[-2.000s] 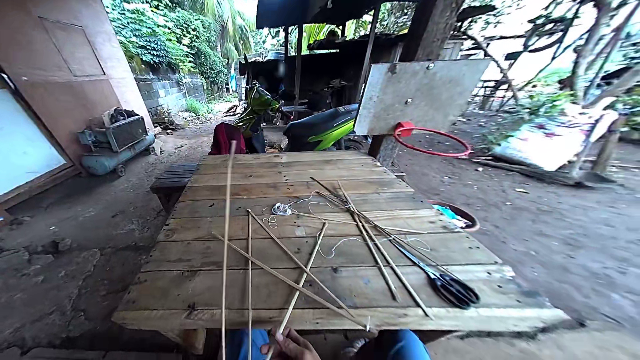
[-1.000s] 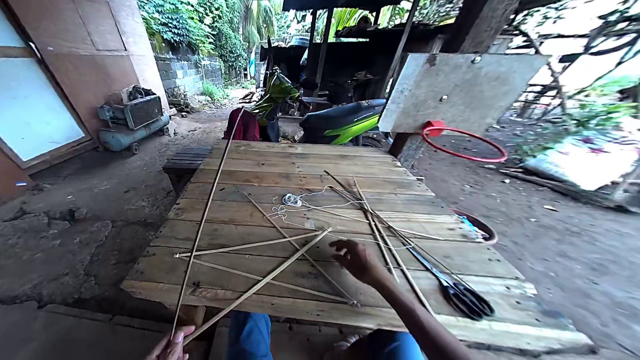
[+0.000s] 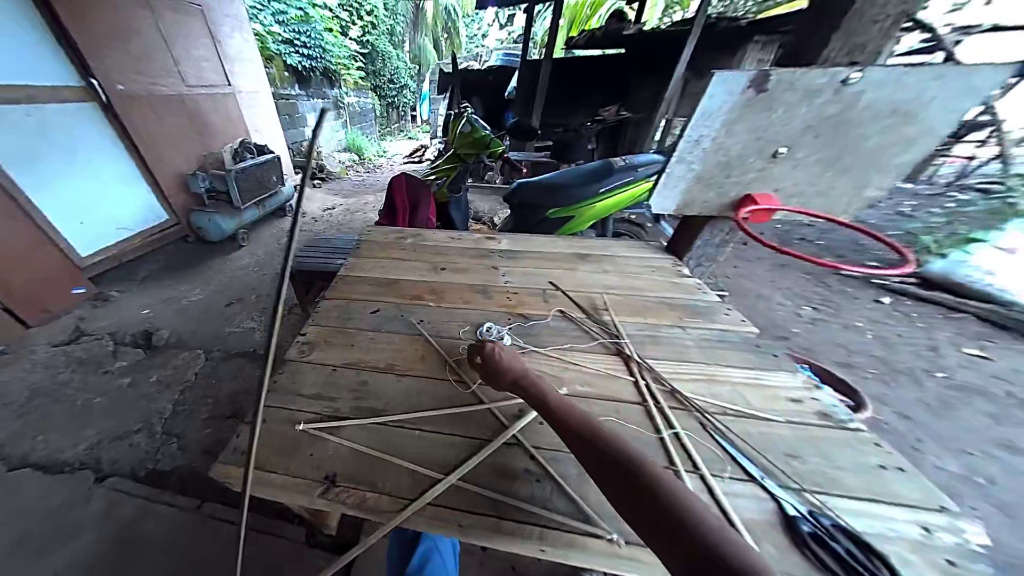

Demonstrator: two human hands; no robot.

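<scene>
My right hand [image 3: 494, 366] reaches across the wooden plank table [image 3: 480, 280], its fingers at a small bundle of white string [image 3: 493, 333]; whether they grip it cannot be told. Thin sticks tied at their ends [image 3: 456, 472] lie in a zigzag near the front edge. Across them slants a thicker stick [image 3: 432, 492]. A long dark stick [image 3: 280, 320] rises upright past the table's left side, its lower end out of view. My left hand is not in view. More sticks [image 3: 652, 400] lie right of my forearm, with loose string among them, beside black-handled scissors [image 3: 824, 536].
A green and black motorcycle [image 3: 592, 196] stands behind the table. At the right, a board with a red hoop [image 3: 832, 240] hangs from a post. A dark bench [image 3: 324, 254] adjoins the table's left side; farther left is an air compressor [image 3: 240, 200].
My right hand has moved from above the tied sticks to the string bundle. My left hand, seen holding sticks at the bottom a second ago, has left the view.
</scene>
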